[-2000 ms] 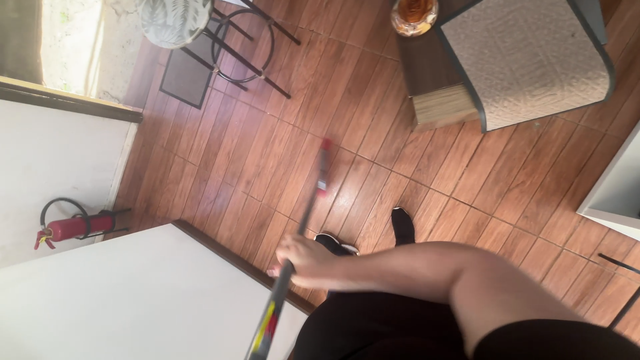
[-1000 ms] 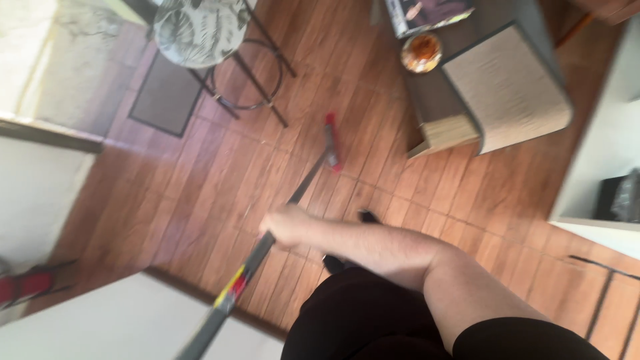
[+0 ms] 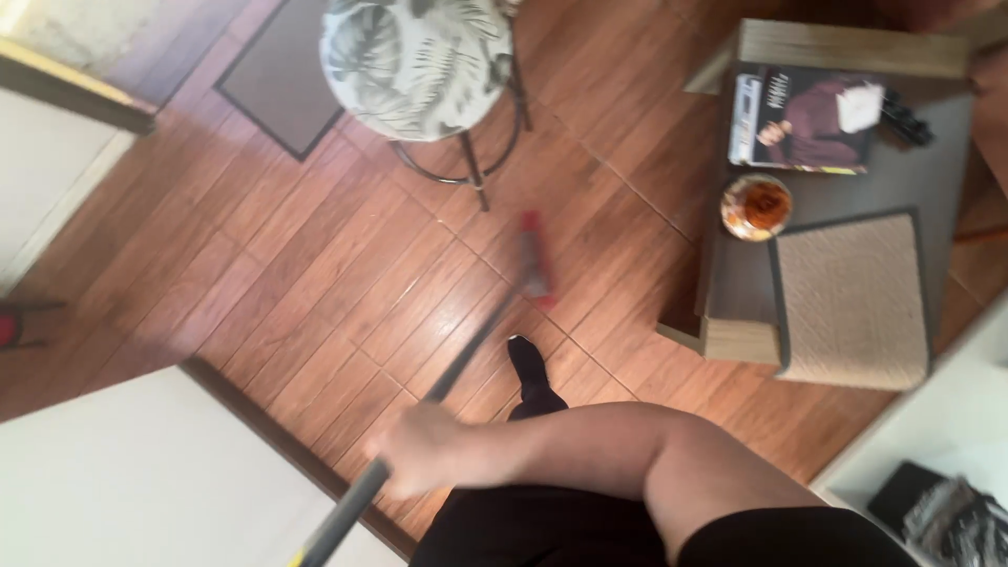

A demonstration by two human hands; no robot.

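My right hand [image 3: 421, 450] is closed around the grey pole [image 3: 354, 504] of a floor broom or squeegee; motion blur hides the finger detail. From my hand the pole slants up and to the right, down to the floor. Its red and grey head [image 3: 535, 260] rests at or just over the wood-look tiled floor [image 3: 315, 283], beyond my dark-clad foot [image 3: 529, 366]. The head is blurred, so its exact type is unclear. My left hand is outside the picture.
A round stool with a leaf-print seat [image 3: 417, 67] stands ahead, beside a grey mat [image 3: 287, 79]. At right, a low table [image 3: 740, 276] bears magazines [image 3: 811, 118], a glass bowl [image 3: 756, 207] and a woven mat [image 3: 854, 299]. A white partition [image 3: 157, 472] stands at lower left.
The view has shifted strongly, bringing the stool and more of the low table closer. My right hand keeps its hold on the pole throughout.
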